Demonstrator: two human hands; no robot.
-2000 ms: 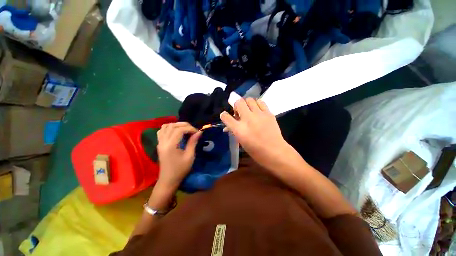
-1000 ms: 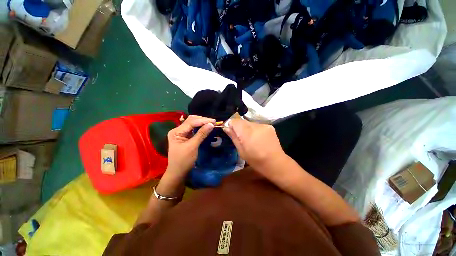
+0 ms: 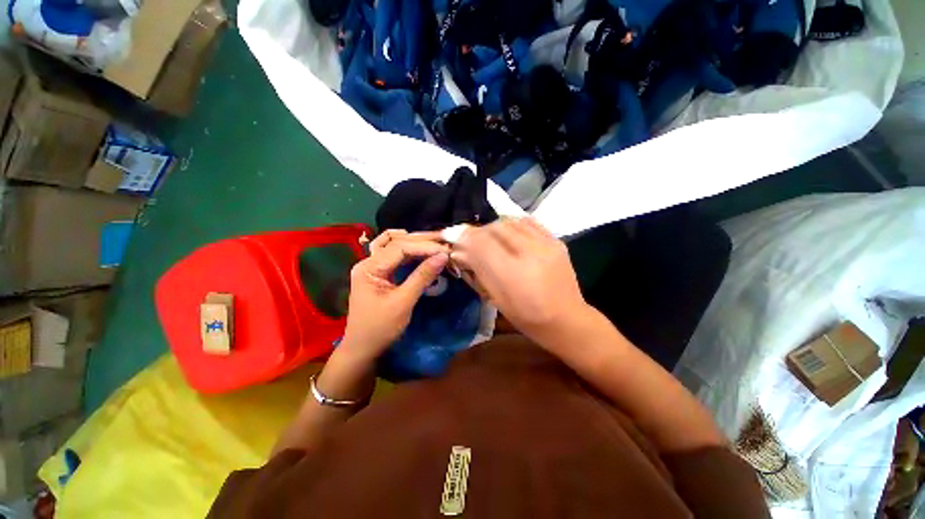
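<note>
A dark blue plush toy [image 3: 431, 329] with black parts and a pale crescent lies in my lap, partly hidden by my hands. My left hand [image 3: 394, 289] pinches at the toy's upper part with thumb and forefinger; the exact spot between the fingertips is hidden. My right hand [image 3: 519, 269] meets it from the right, fingers closed together. A small pale piece, likely a hang tag [image 3: 453, 233], shows at its fingertips. A string cannot be made out.
A white sack [image 3: 710, 142] full of blue toys is in front. A red stool [image 3: 183, 324] with a small tag stack [image 3: 217, 324] and a yellow sack [image 3: 152, 436] are left. A filled white sack at right bears a banded tag stack [image 3: 834, 362] and a string bundle [image 3: 768, 456].
My hands have stayed over the toy and come closer together. The orange bit seen between my fingertips before is now covered. The view has shifted slightly.
</note>
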